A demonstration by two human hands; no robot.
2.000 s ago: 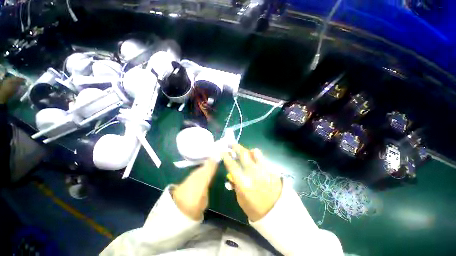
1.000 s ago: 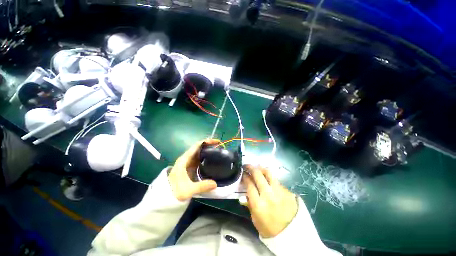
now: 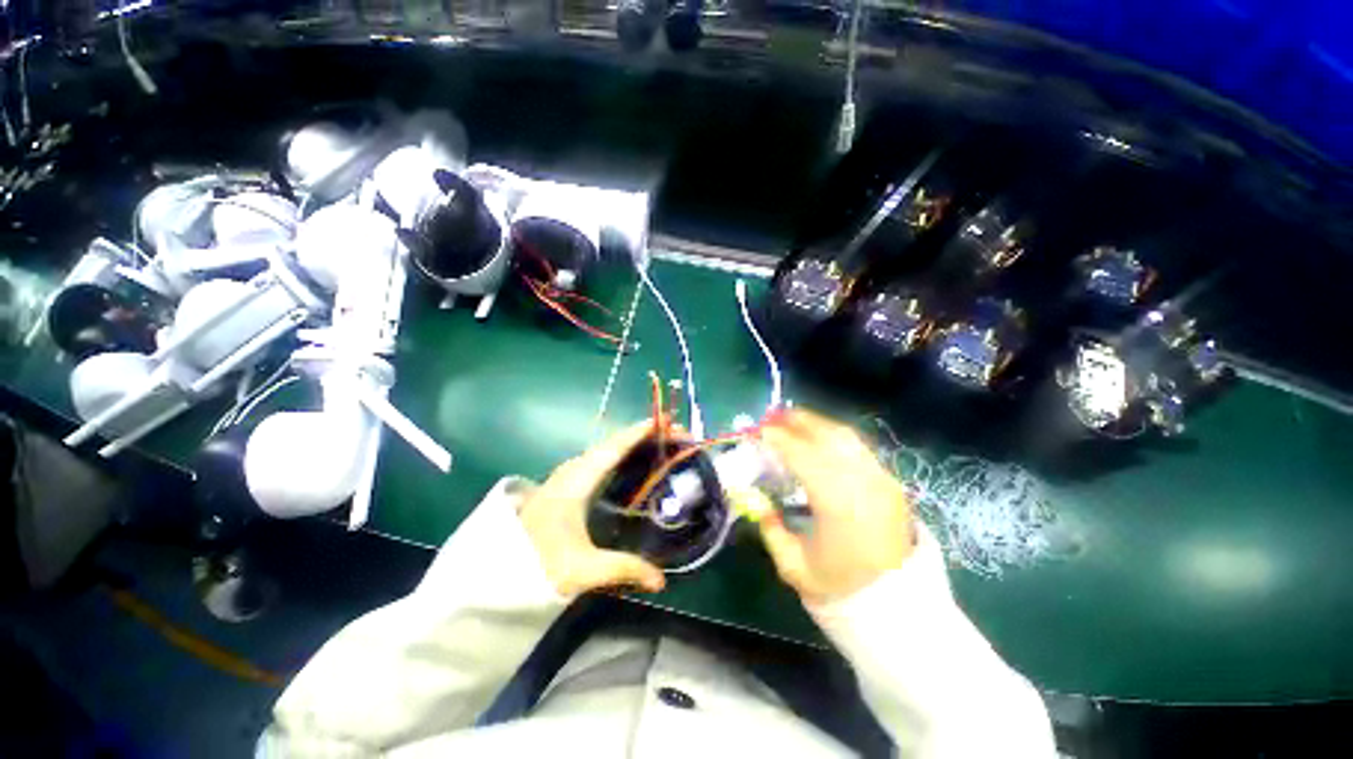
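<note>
The camera housing (image 3: 698,552) stands in front of me with its round black opening facing up. Red and orange wire leads (image 3: 647,482) come out of it, and a small white part shows inside. My left hand (image 3: 582,519) is closed around the housing's left side. My right hand (image 3: 838,504) is at the housing's upper right, its fingers at the wire leads; a small bright yellow piece, perhaps the yellow-handled tool (image 3: 752,506), shows between its fingers. The right fingertips are blurred, and what exactly they pinch is unclear.
White camera bodies (image 3: 301,463) with antennas are piled at left. Another open housing with red wires (image 3: 554,255) lies behind. Camera modules (image 3: 972,353) stand on the dark surface at right. A tangled pale heap (image 3: 987,512) lies right of my hand on the green mat (image 3: 1187,593).
The housing's opening now faces me, showing its inside and wires. My right hand has moved up from its lower right side to the wire leads. The view has shifted slightly.
</note>
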